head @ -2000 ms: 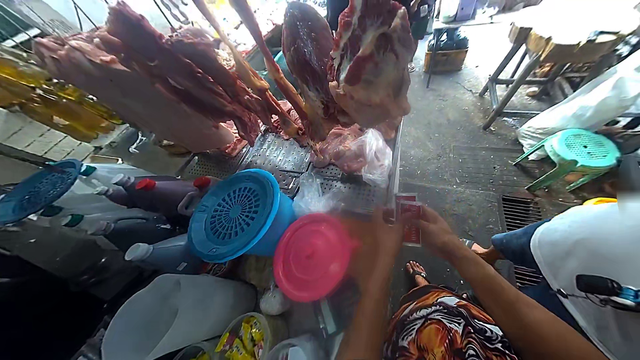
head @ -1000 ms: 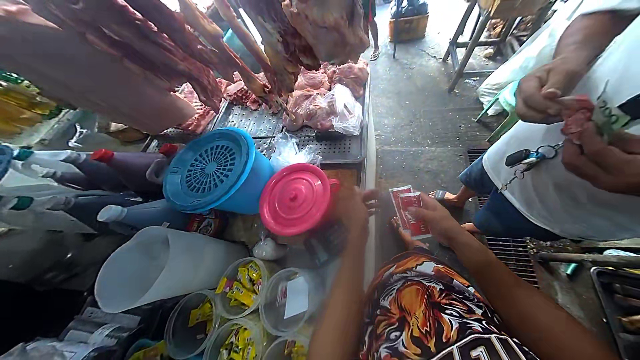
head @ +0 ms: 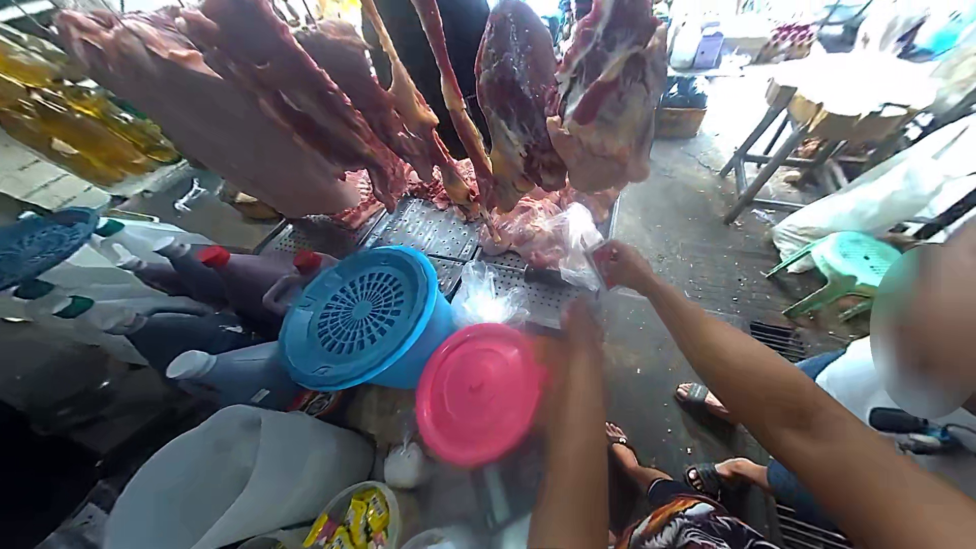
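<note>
My right hand (head: 627,267) reaches forward over the right edge of the counter, closed on red cards (head: 604,263), partly hidden by the fingers. My left hand (head: 581,324) is blurred, just above the perforated metal tray (head: 534,297) and beyond the pink lid (head: 480,393); its fingers and anything in them are unclear. Left of the pink lid stands a blue tub with a slotted lid (head: 362,309). A clear plastic bag (head: 486,296) lies between the tub and my left hand. Raw meat and a plastic bag (head: 576,240) lie on the trays near my right hand.
Large cuts of raw meat (head: 518,99) hang over the counter. Plastic jugs (head: 229,366) and a white container (head: 236,476) stand at left, with a tub of yellow packets (head: 358,522) in front. A person in white (head: 831,362) is at right, near a green stool (head: 854,263).
My right hand has moved forward with the red cards, toward the meat on the trays. The person at right had hands holding a banknote in view a second ago; those hands are now out of sight.
</note>
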